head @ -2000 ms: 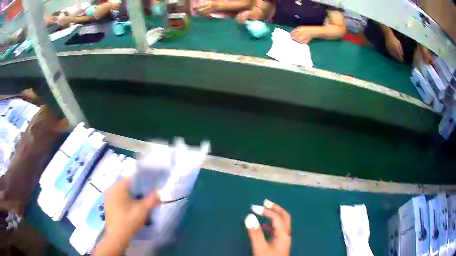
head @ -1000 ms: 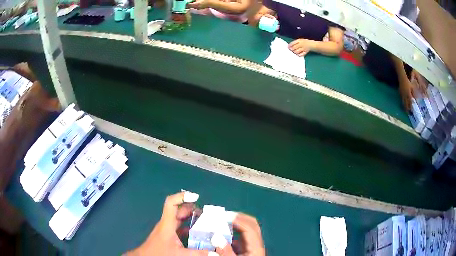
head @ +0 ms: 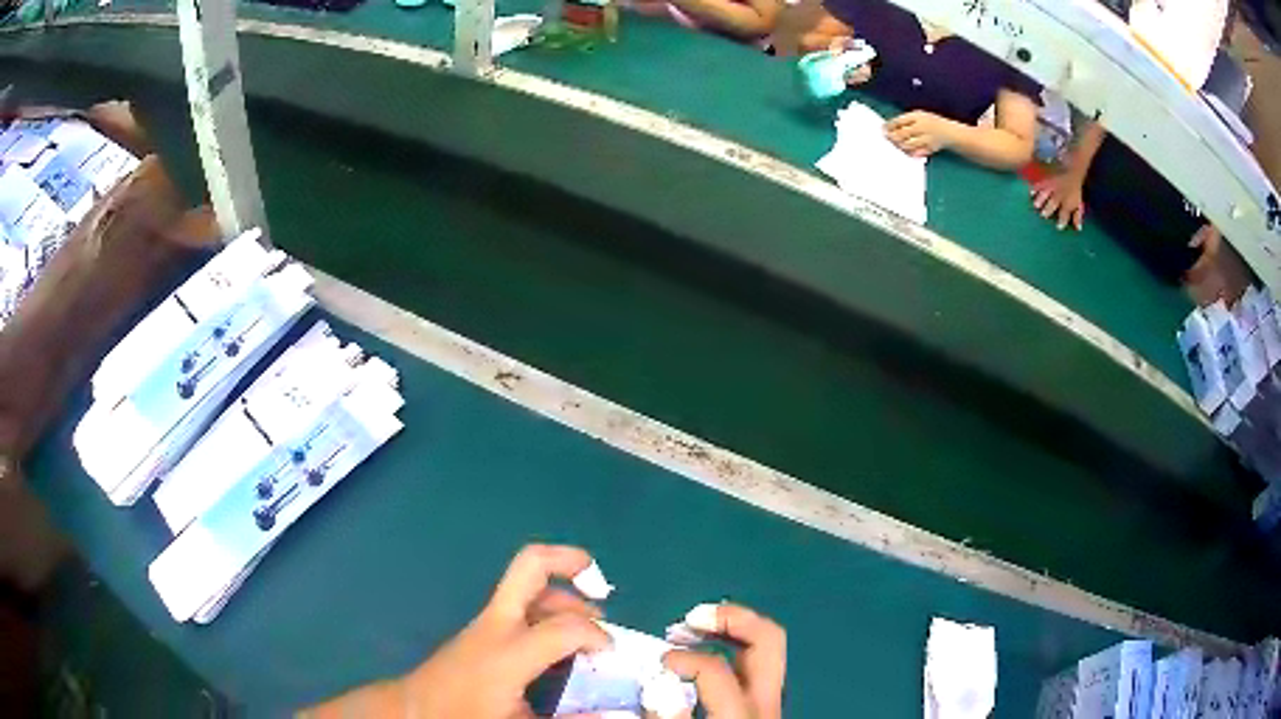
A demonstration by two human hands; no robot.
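Observation:
A white and light-blue carton [head: 614,671] is at the bottom centre, its end towards me and its lower part cut off by the frame edge. My left hand [head: 527,639] grips it from the left. My right hand [head: 731,667] is on its right side, fingers at its end. White caps cover several fingertips. The end flaps are partly hidden under the fingers. Two slanted stacks of carton blanks [head: 281,485] lie on the bench at left.
A plain white folded strip [head: 961,669] lies right of my hands. Erected cartons [head: 1145,685] stand at lower right. A pale edge rail [head: 674,447] borders the green conveyor [head: 632,302]. A brown box of cartons [head: 106,274] is at far left. People's hands and a white sheet [head: 882,162] are opposite.
The blank in my left hand two seconds ago was box-shaped between both hands one second ago. The fingers have since shifted on its end. The view has turned slightly.

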